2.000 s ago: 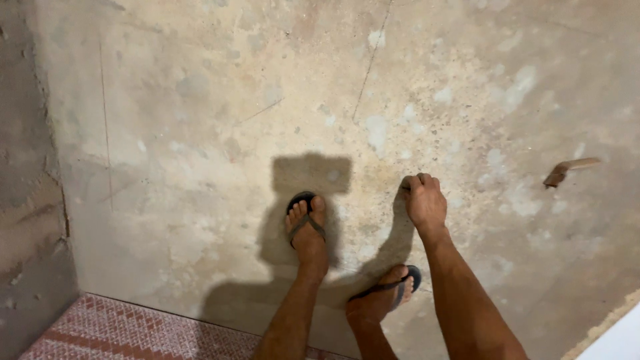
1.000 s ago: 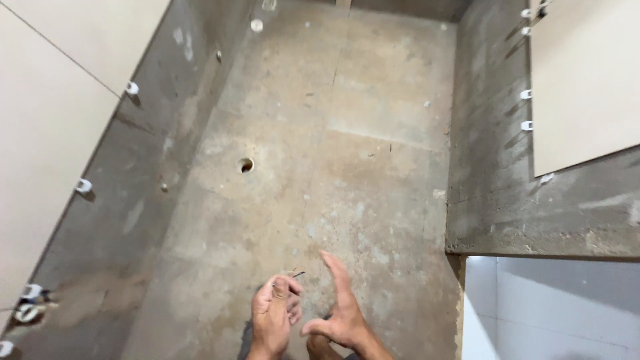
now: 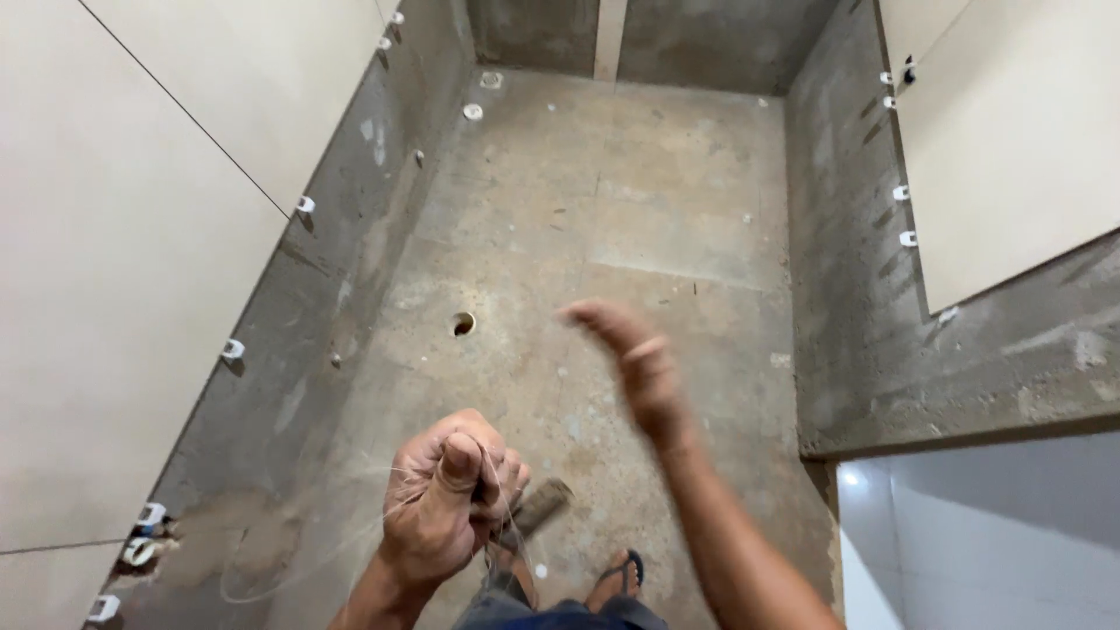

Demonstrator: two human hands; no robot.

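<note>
Thin clear line (image 3: 302, 577), perhaps nylon, loops out from my left hand (image 3: 451, 499), whose thumb is pressed on the curled fingers. A brown, roughly cylindrical thing (image 3: 544, 506) shows just beside and below that hand; whether the hand holds it, I cannot tell. My right hand (image 3: 634, 367) is raised over the floor to the right, blurred, its fingers together and bent to the left. No object shows in it, though the blur could hide a fine line. My feet in dark flip-flops (image 3: 632, 569) are at the bottom.
The bare concrete floor (image 3: 682, 219) has an open round pipe hole (image 3: 463, 325) and a white round cap (image 3: 472, 112) by the left wall. Pale tiles (image 3: 175, 175) with white clips (image 3: 233, 350) line the left wall. More tiles hang at right, above a concrete ledge (image 3: 962, 429) and glossy white flooring (image 3: 989, 525).
The view has risen from the close floor to the whole room. My hands were close together a second ago; now the left is closed on line and the right has moved up and away.
</note>
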